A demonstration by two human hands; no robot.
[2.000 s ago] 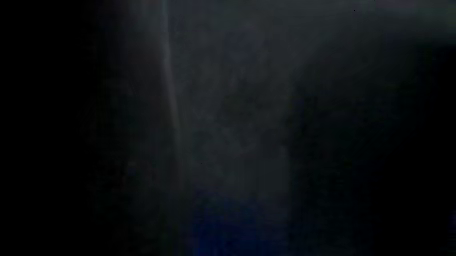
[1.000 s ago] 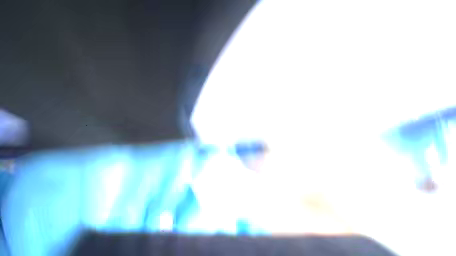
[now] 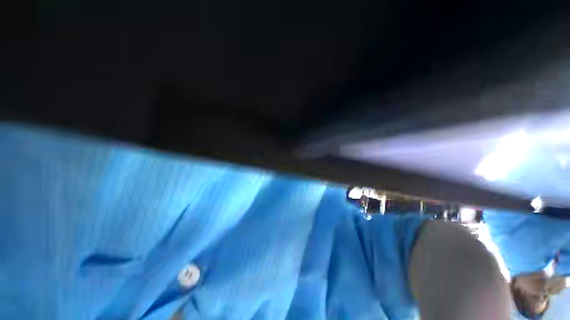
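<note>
A dark, blurred, flat surface (image 3: 187, 81) lies very close to the camera and covers the upper part of the view; I cannot tell what it is. Below its slanting edge is a light blue, finely striped work coat (image 3: 250, 250) with a white button (image 3: 189, 275). Neither of my hands can be made out. A small skin-coloured shape, perhaps a hand (image 3: 532, 294), shows at the lower right below blue cloth; I cannot tell whose it is.
A grey rounded shape (image 3: 461, 272), unclear, stands before the blue cloth at the lower right. Small bright and dark items (image 3: 412, 205) line the dark edge above it. A pale, glaring surface (image 3: 450, 147) spreads at the right.
The view has gone from nearly black, through strong white glare, to a sharper picture. The dark surface now spans the top, and the blue coat looks closer and clearer.
</note>
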